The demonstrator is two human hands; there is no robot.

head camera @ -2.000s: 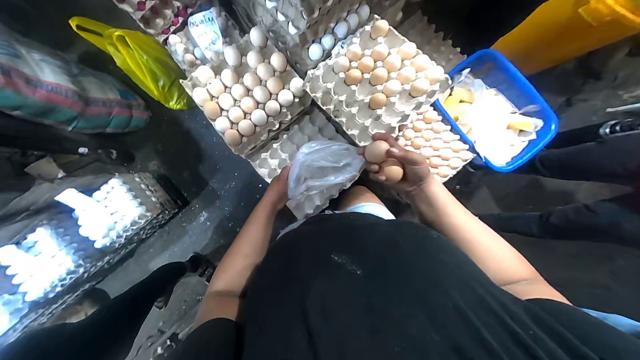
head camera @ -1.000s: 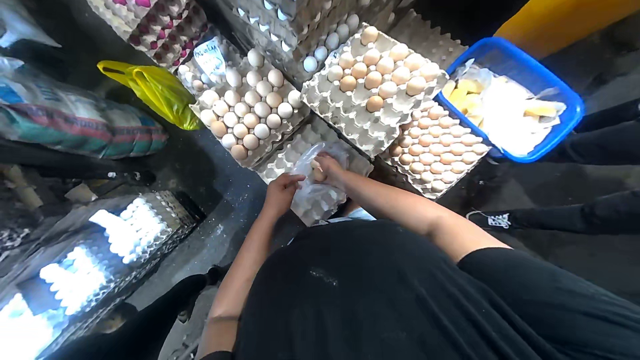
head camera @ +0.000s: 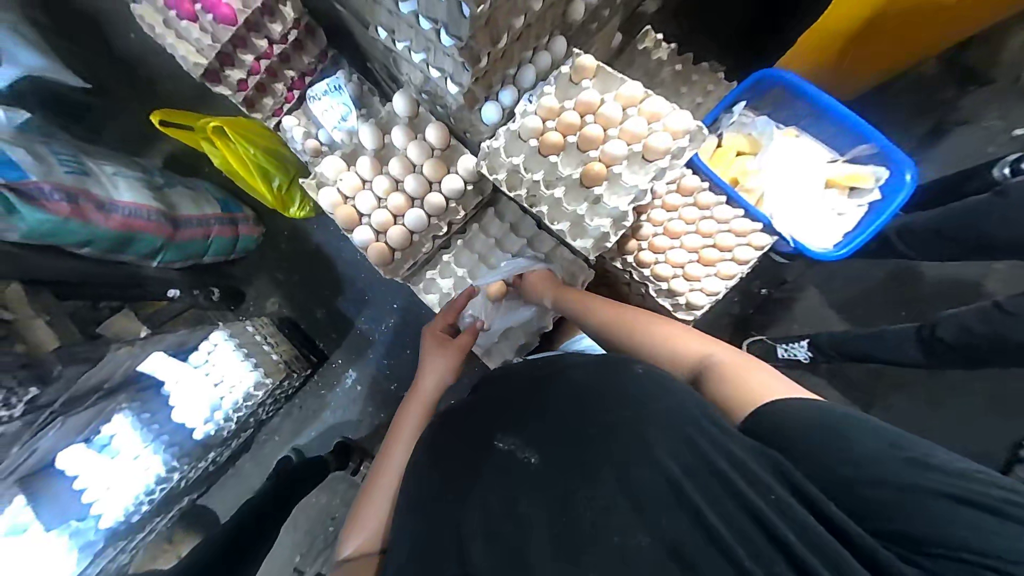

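Observation:
A clear plastic bag (head camera: 506,316) lies over an empty cardboard egg tray (head camera: 524,232) in front of me. My left hand (head camera: 448,332) pinches the bag's left edge between thumb and fingers. One brown egg (head camera: 496,290) shows in the bag, beside the fingertips of my right hand (head camera: 534,286). Those fingers are partly hidden by the film, and whether they hold anything cannot be told. A tray of white and brown eggs (head camera: 400,186) sits beyond my left hand. A partly filled tray of brown eggs (head camera: 592,138) rests on a stack beyond my right hand.
At the right are a fuller egg tray (head camera: 694,244) and a blue plastic basin (head camera: 908,180). A yellow plastic bag (head camera: 256,164) and a woven sack (head camera: 128,200) lie at the left. Brightly lit white eggs (head camera: 216,384) stand lower left. Other people's legs (head camera: 896,340) show right and lower left.
Two seconds ago my right hand held eggs beside the bag; it has since moved left to the bag. The bag has come down over the empty tray, my left hand still on it.

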